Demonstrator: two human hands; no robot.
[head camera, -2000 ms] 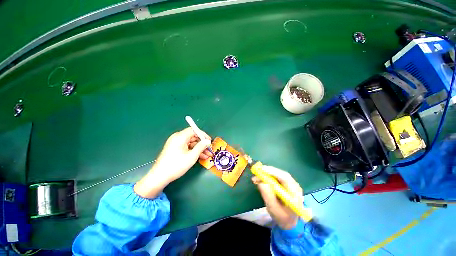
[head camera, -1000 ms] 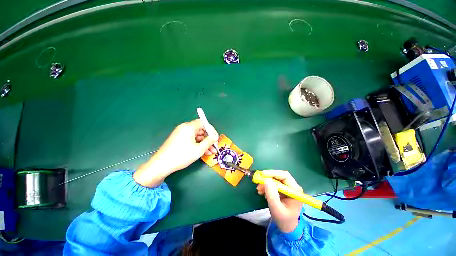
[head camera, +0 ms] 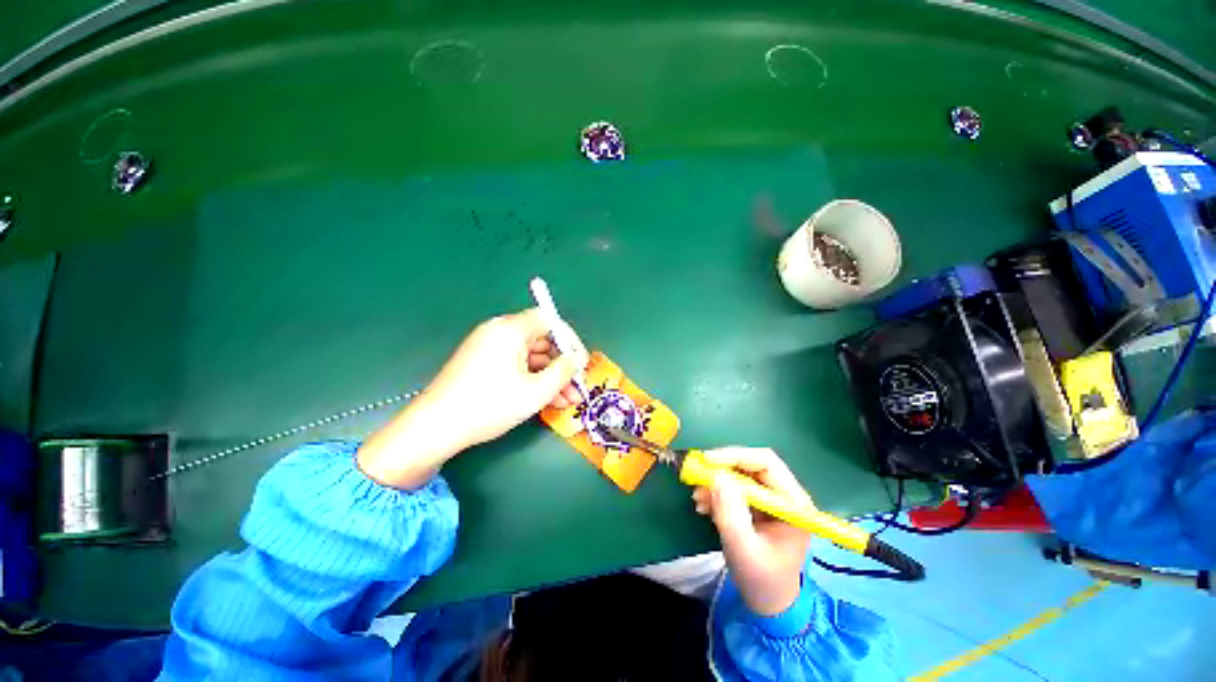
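A round silver and white motor stator [head camera: 615, 417] sits in the orange soldering fixture [head camera: 627, 469] on the green mat. My left hand [head camera: 500, 380], bare, holds whitish tweezers [head camera: 556, 320] upright-slanted, their lower end at the stator's left edge. My right hand [head camera: 755, 526] holds the yellow soldering iron [head camera: 780, 505] like a pen. Its metal tip reaches onto the stator from the right. Solder wire [head camera: 294, 433] runs from the spool [head camera: 102, 489] at the left to my left hand, where its end is hidden.
A white cup [head camera: 840, 256] with brownish contents stands right of centre. The black fan [head camera: 930, 393], a yellow block [head camera: 1098, 400] and a blue station [head camera: 1144, 227] stand at the right. Parts [head camera: 603, 141] sit spaced along the green belt [head camera: 694, 67] at the far side.
The iron tip has moved left from beside the fixture onto the stator. The left hand stays at the stator with the tweezers. The belt parts have shifted slightly left.
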